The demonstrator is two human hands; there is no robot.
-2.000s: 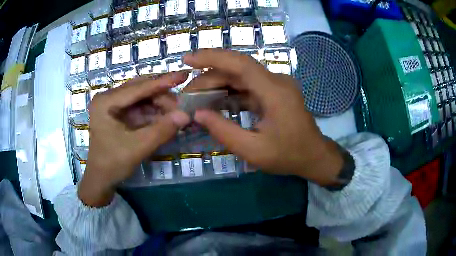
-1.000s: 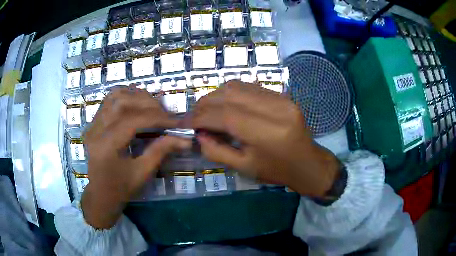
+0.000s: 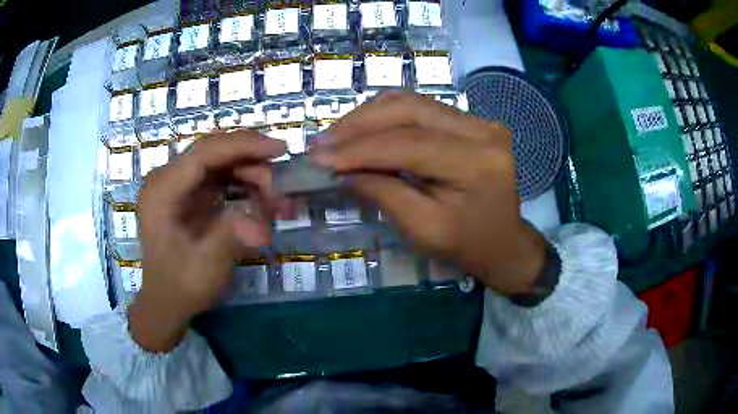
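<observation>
A small flat grey pouch cell is held between both hands above the tray, blurred; no label shows on it. My right hand grips its right end with thumb and fingers. My left hand is at its left end, fingers curled, fingertips touching or very near it. The clear cell tray lies below, with rows of white-labelled cells with amber edges. The hands hide the tray's middle.
A dark round perforated disc lies right of the tray. Beyond it are a green box, a blue bin and a second cell tray. White liner sheets lie left. A red object is low at right.
The grey piece, seen as a thin bright edge a second ago, now shows its flat grey face. My left fingers have opened somewhat and my right fingers are more extended. The view has shifted slightly.
</observation>
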